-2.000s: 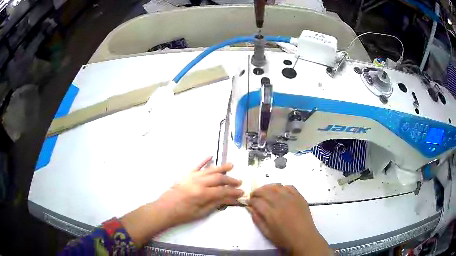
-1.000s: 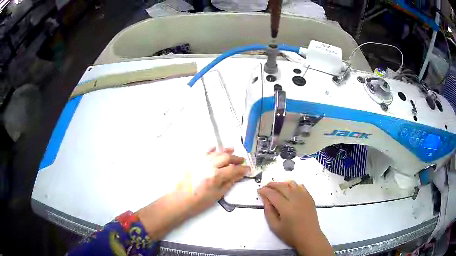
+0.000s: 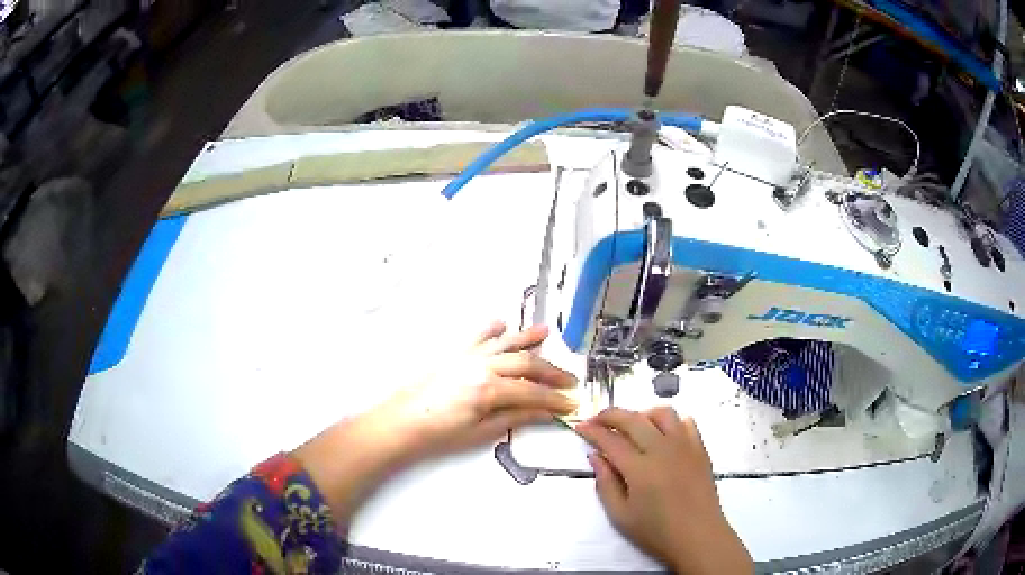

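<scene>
A pale fabric band (image 3: 579,401) lies below the presser foot (image 3: 613,346) of the white sewing machine (image 3: 787,275). Only a short piece shows between my hands, overexposed, with a thin dark edge. My left hand (image 3: 495,388) lies flat on the band's left side, fingers pointing to the foot. My right hand (image 3: 652,466) holds the band's near end between bent fingers, to the right of my left fingertips. The rest of the band is hidden by my left hand and the machine head.
Joined khaki bands (image 3: 371,166) lie across the table's back left. A blue hose (image 3: 506,137) arches over them. Striped cloth (image 3: 787,368) is bunched under the machine arm. Blue tape (image 3: 137,298) is at the left end. A cream trough (image 3: 450,81) stands behind.
The joined bands reach further right now than one second ago. A pale strip beside my left hand has gone from view. My hands are closer together at the band's near end.
</scene>
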